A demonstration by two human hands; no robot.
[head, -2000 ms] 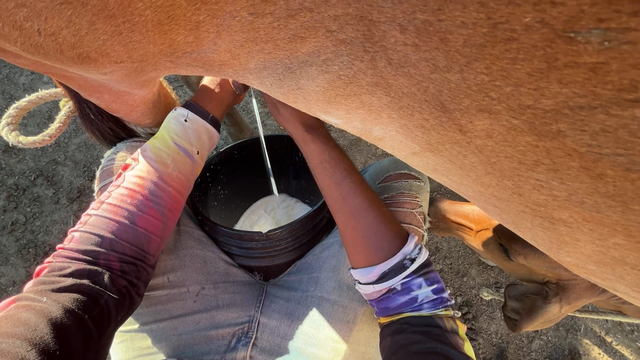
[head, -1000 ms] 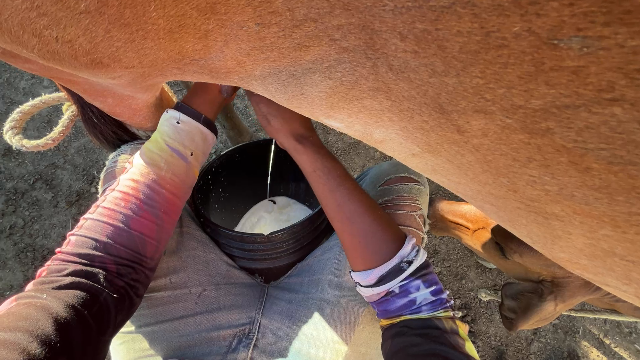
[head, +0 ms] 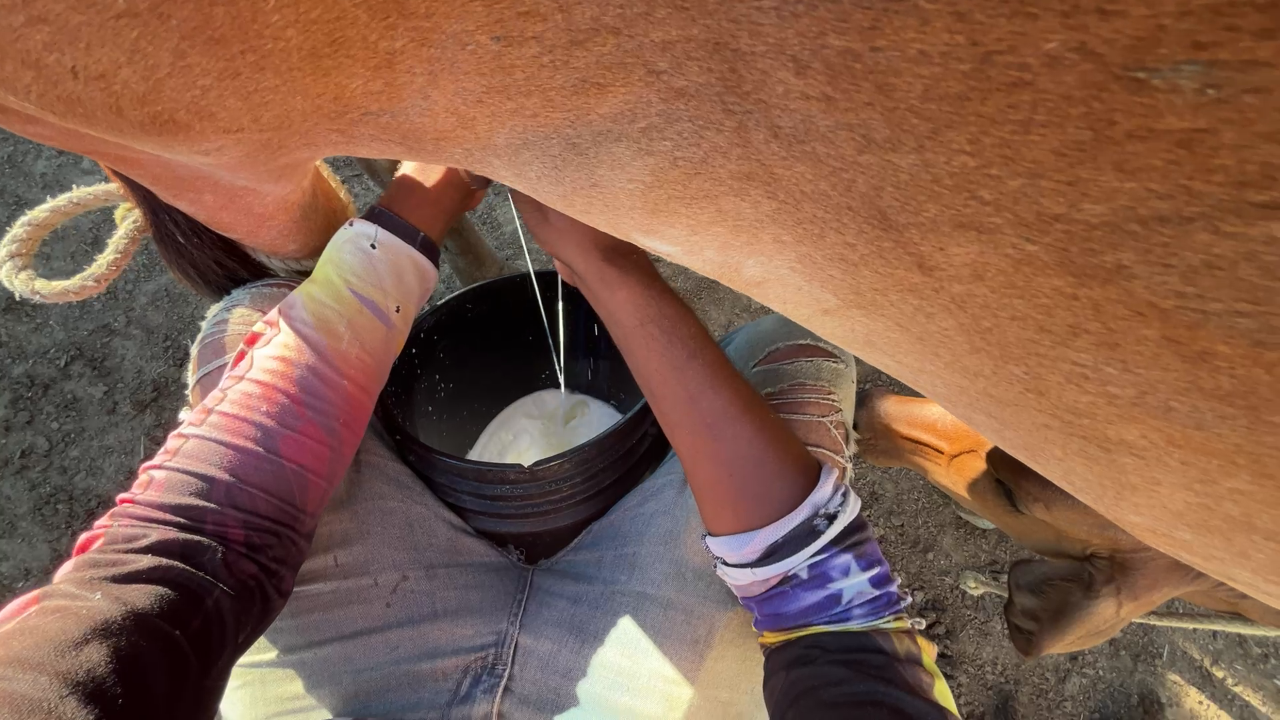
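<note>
Under the belly of a reddish-brown cow [head: 800, 180] reach both my hands, their fingers hidden by its flank. My left hand [head: 440, 192] is at the udder area, palm side lit. My right hand [head: 555, 235] is beside it, a little to the right. Two thin white streams of milk [head: 541, 310] run down from there into a black plastic bucket [head: 540, 490]. The bucket is wedged upright between my thighs. Foamy milk [head: 545, 427] lies at its bottom, and white drops dot the inner wall.
At the left hangs a looped rope [head: 70, 242] near a dark tail [head: 195, 240]. Another animal's brown head or a folded leg, I cannot tell which, is at the lower right beside a thin rope [head: 1210, 622]. My knees in ripped jeans [head: 400, 600] flank the bucket above bare dirt ground.
Two milk streams show now, where each earlier frame shows one. My hands have shifted slightly under the belly. The bucket has stayed between my thighs.
</note>
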